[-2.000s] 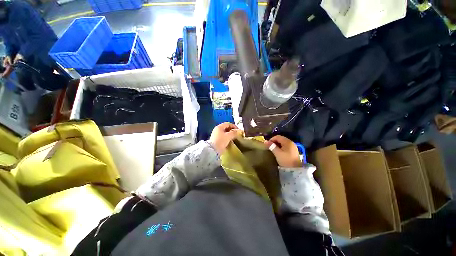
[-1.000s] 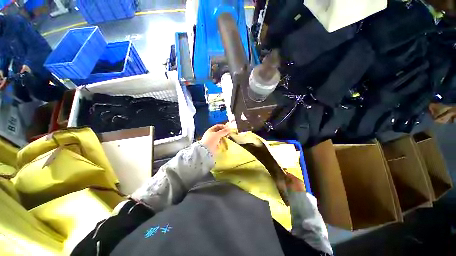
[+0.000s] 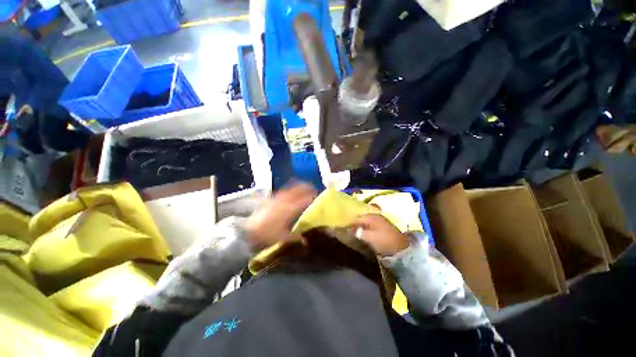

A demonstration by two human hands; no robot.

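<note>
A yellow bag (image 3: 331, 213) with a dark brown inside lies across my lap, below and in front of the press head (image 3: 349, 143). My right hand (image 3: 382, 234) grips the bag's edge, with something small and white at its fingers. My left hand (image 3: 280, 213) is blurred beside the bag's left part; whether it grips the fabric cannot be told. A greyish clear cup (image 3: 358, 97) sits on the press head. No fastener can be made out.
A blue bin (image 3: 423, 217) with yellow bags is right of my lap. A yellow bag stack (image 3: 91, 240), pale board (image 3: 183, 217) and white crate (image 3: 261, 150) are left. Cartons (image 3: 512, 244) stand right; black bags (image 3: 481, 77) hang behind. A person (image 3: 35, 84) is far left.
The bag's mouth has moved down from the press head toward my lap, and the bag has folded over. My left hand has moved down and left; my right hand has moved up from the bag's lower side.
</note>
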